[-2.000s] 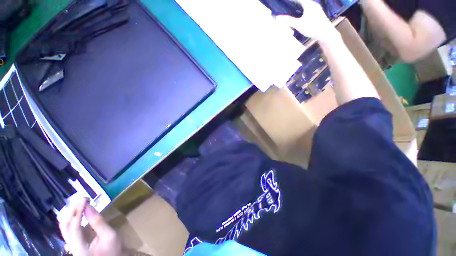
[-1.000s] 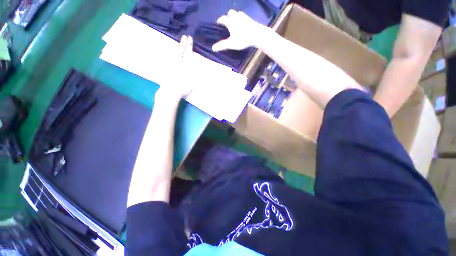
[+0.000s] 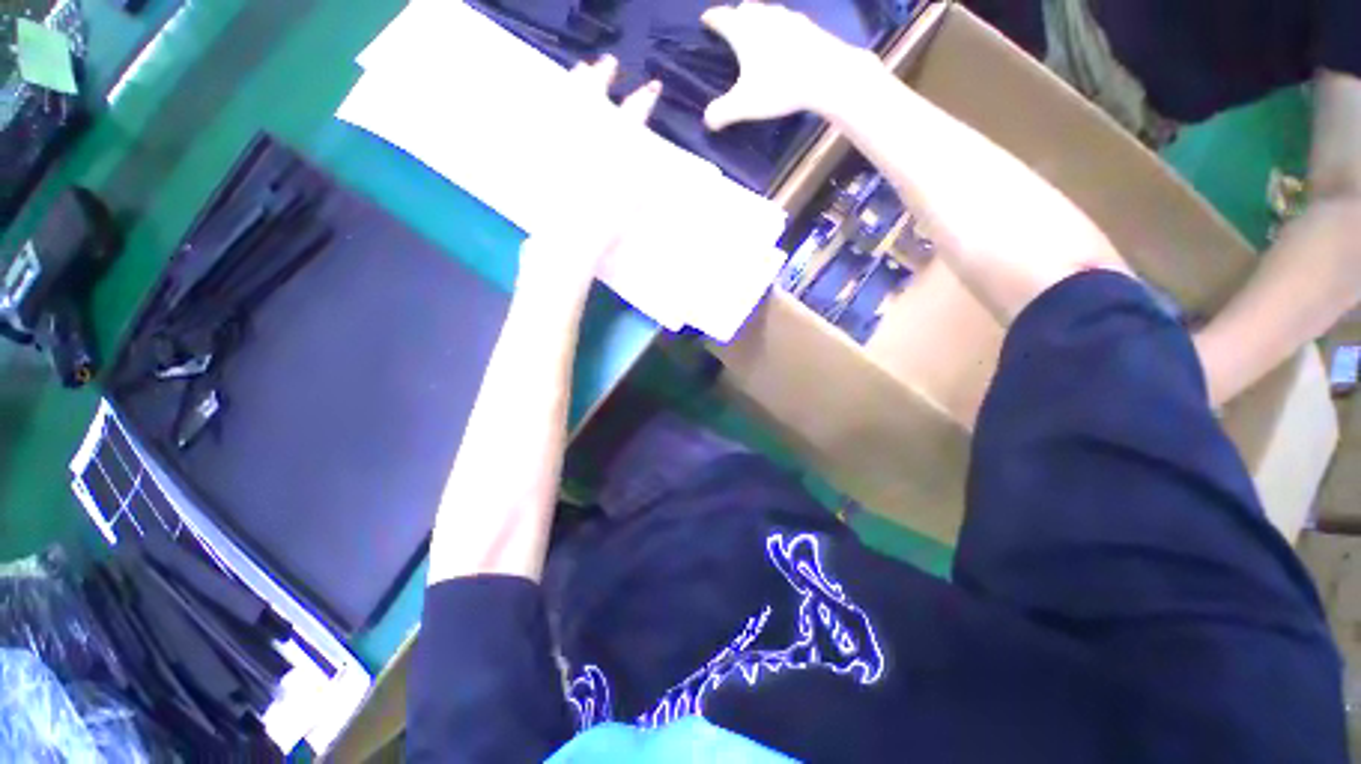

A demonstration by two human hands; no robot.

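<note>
My left hand (image 3: 605,172) lies over the white sheets (image 3: 448,97), washed out against them, with fingertips apart; no held part shows. My right hand (image 3: 784,63) is over the second dark tray (image 3: 642,23), thumb and fingers spread, beside loose black strips (image 3: 690,78). No part shows between its fingers. The large black work tray (image 3: 358,403) lies at the left, with black strips (image 3: 246,261) heaped at its far side and a small shiny tool (image 3: 197,415) near its left edge.
An open carton (image 3: 955,351) with small dark parts (image 3: 866,246) stands below my right forearm. Another person's arm (image 3: 1291,306) reaches in at the right. A grid sheet (image 3: 127,478), bunched black strips (image 3: 187,634) and clear plastic (image 3: 60,687) lie at lower left.
My left hand has moved from beside the grid sheet to the white sheets. My right hand stays around the second tray, its fingers spread. The view has shifted, and the other person's arm has moved.
</note>
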